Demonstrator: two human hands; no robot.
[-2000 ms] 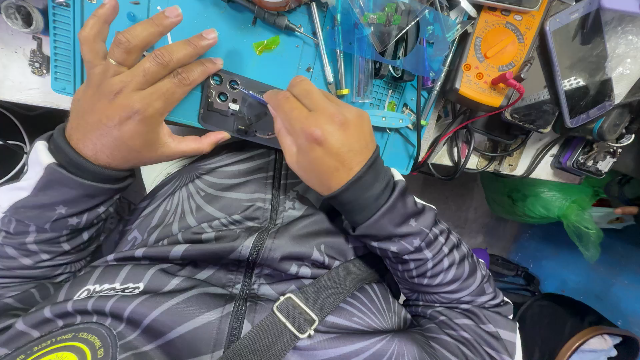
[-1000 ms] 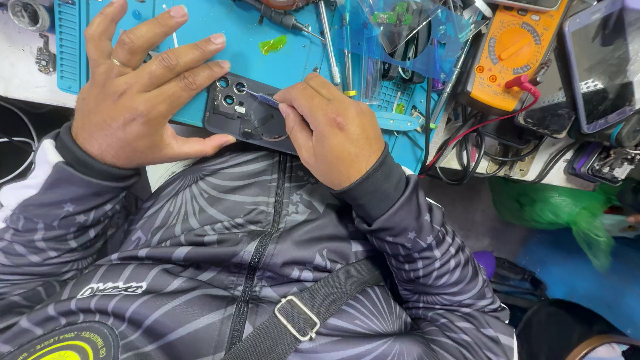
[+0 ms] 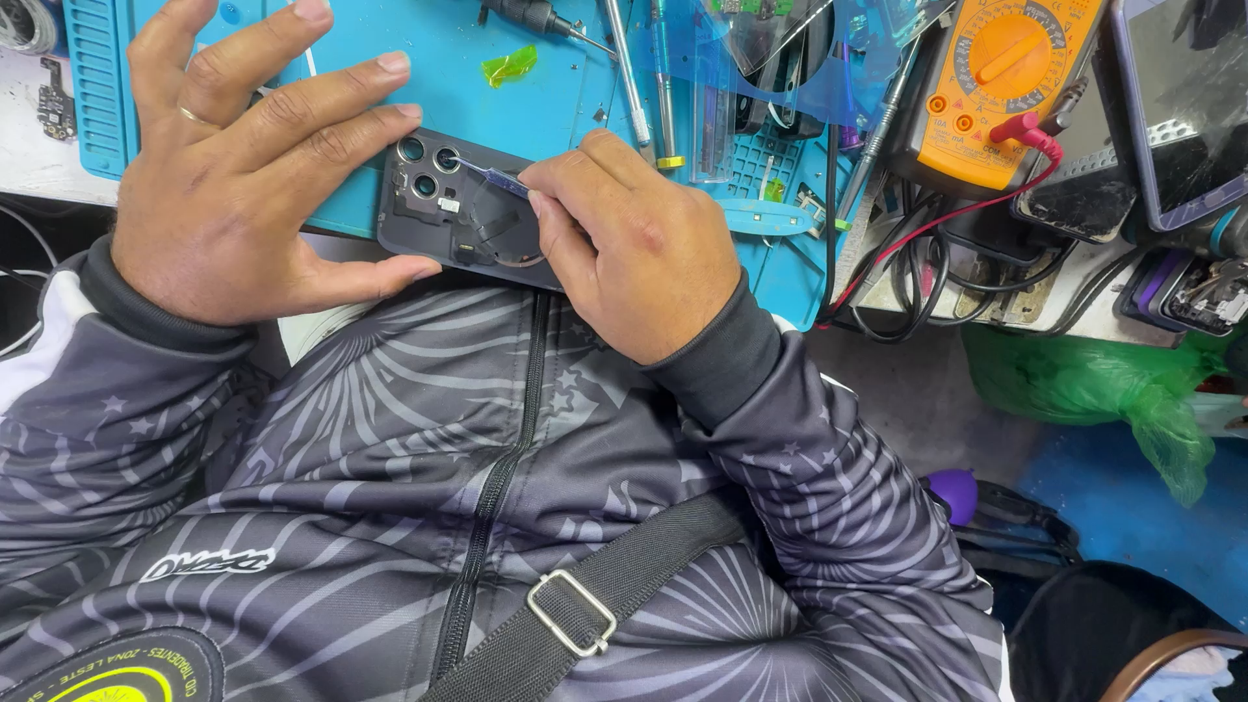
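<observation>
A dark smartphone back cover with round camera rings (image 3: pixel 468 210) lies at the near edge of the blue repair mat (image 3: pixel 458 93). My right hand (image 3: pixel 639 239) grips metal tweezers (image 3: pixel 497 179), whose tip reaches the upper right camera ring. The cover's right end is hidden under that hand. My left hand (image 3: pixel 253 166) is spread at the cover's left end, with nothing held between its fingers; a fingertip is at the top edge and the thumb tip at the lower edge.
Beyond the cover lie a green-yellow film scrap (image 3: pixel 509 66), a screwdriver (image 3: pixel 531 17) and slim metal tools (image 3: pixel 629 78). To the right are an orange multimeter (image 3: pixel 999 83) with a red lead, black cables (image 3: pixel 907 283), a phone (image 3: pixel 1185 97) and a green plastic bag (image 3: pixel 1102 380).
The tweezers' tip has moved from between the camera rings onto the upper right one. My left hand remains spread at the cover's end.
</observation>
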